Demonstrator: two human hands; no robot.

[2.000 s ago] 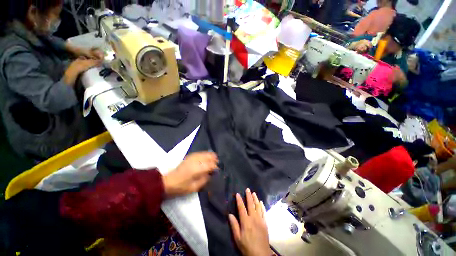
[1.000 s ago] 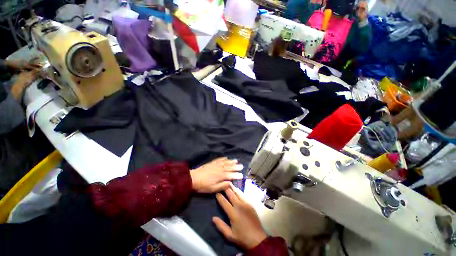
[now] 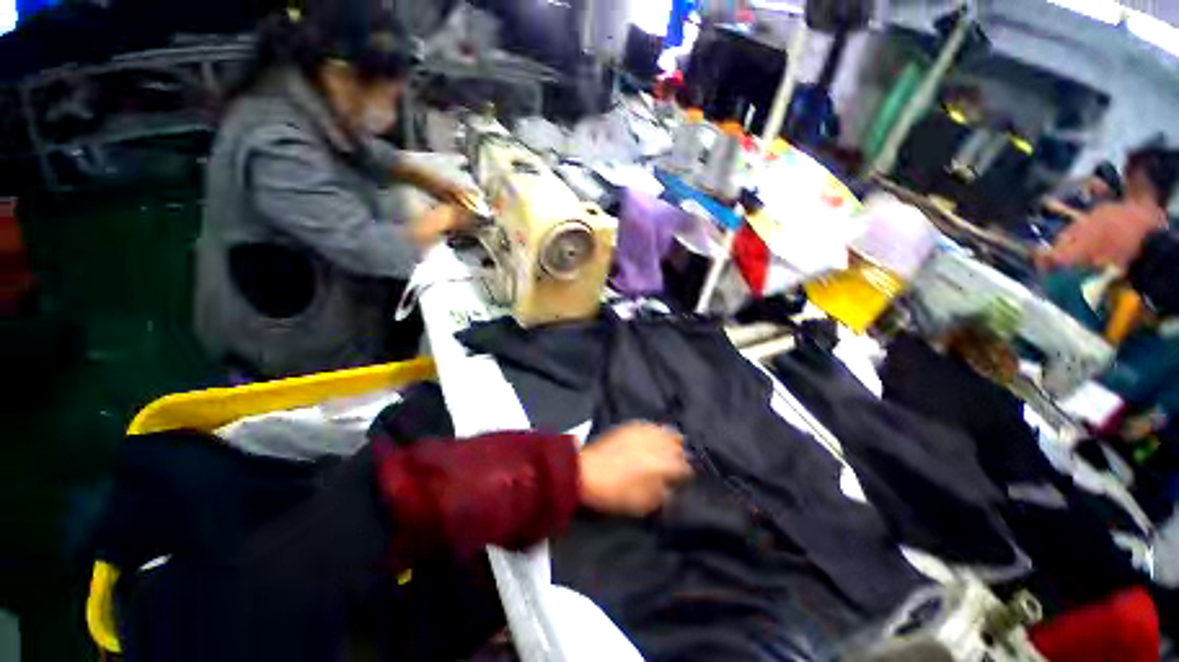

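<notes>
Black cloth of a part-sewn garment [image 3: 737, 479] lies rumpled across the white sewing table, left of the machine. My left hand [image 3: 636, 468], in a dark red sleeve, is on the cloth near its left part, fingers curled; it is blurred, so whether it pinches the cloth does not show clearly. My right hand is not in view. Only the blurred top of my sewing machine [image 3: 937, 623] shows at the bottom right edge; its needle area is hidden.
A yellow-rimmed container [image 3: 304, 392] with white lining and black cloth is at the left. A beige sewing machine [image 3: 550, 239] and a person in grey [image 3: 317, 207] are beyond. More black cloth [image 3: 892, 453] lies right. A red cone [image 3: 1099, 631] is at the lower right.
The view has swung left and up. My left hand has moved away from the machine's needle end onto the cloth further left. My right hand has gone out of the picture.
</notes>
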